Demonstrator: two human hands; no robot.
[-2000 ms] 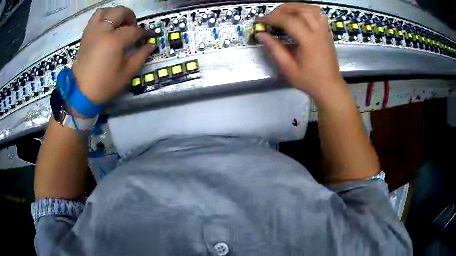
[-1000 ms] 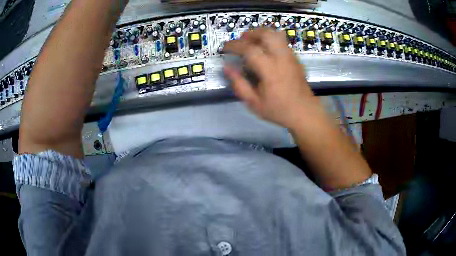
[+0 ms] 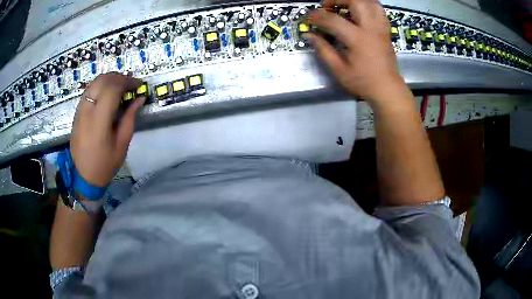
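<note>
My left hand (image 3: 105,125) is over the metal rail (image 3: 245,76); its thumb and fingers are around two yellow-topped transformers (image 3: 142,90). Three more transformers (image 3: 178,86) stand in a short row on the rail to their right. My right hand (image 3: 361,55) is over the circuit board panel (image 3: 157,51), its thumb and fingertips on a transformer (image 3: 304,28); its other fingers hide part of the boards. A tilted, turned transformer (image 3: 272,31) lies on the panel left of that hand. Two upright transformers (image 3: 240,37) stand farther left.
More boards with yellow-topped transformers (image 3: 429,36) run off to the right. Boards at the left show no yellow blocks. A white sheet (image 3: 245,137) lies at the near edge. A phone (image 3: 28,175) is at the left. A blue strap (image 3: 81,180) is on my left wrist.
My left hand has come back from beyond the boards to the row, where two transformers are now apart from the other three. My right hand has moved right. A tilted transformer now shows on the panel.
</note>
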